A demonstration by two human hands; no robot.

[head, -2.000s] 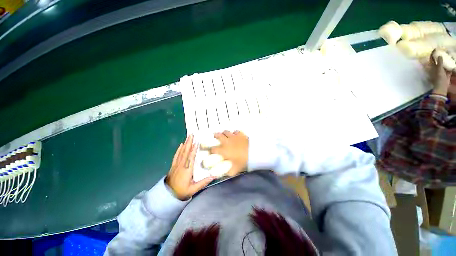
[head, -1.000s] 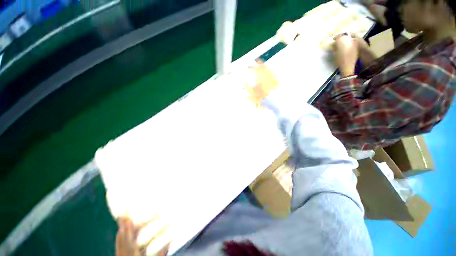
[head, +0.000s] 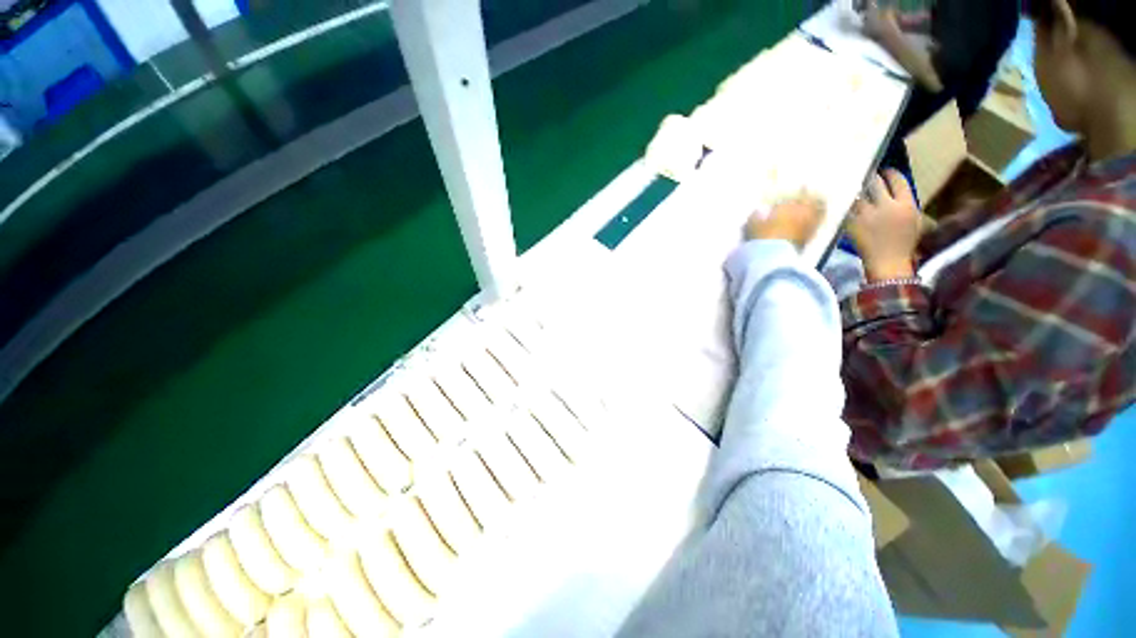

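Observation:
The white slotted board [head: 623,386] runs diagonally along the bench. Cream oval pieces [head: 293,530] stand side by side in two rows at its lower left end. Short dark slits show farther up the board. My right hand [head: 787,221] reaches far forward over the pale work surface, beside the neighbour's hand. Its fingertips are washed out against overexposed cream pieces, so its grip cannot be told. My left hand is out of the picture.
A white upright post [head: 459,150] rises by the green conveyor [head: 312,262]. A dark green rectangular opening [head: 635,209] lies beyond it. A neighbour in a plaid sleeve [head: 997,324] sits close on the right. Another person is at the top. Open cardboard cartons [head: 947,548] stand below.
The view has swung right along the bench. My right hand has left the cream pieces at the board's near end and reached toward the neighbour. My left hand has gone out of view.

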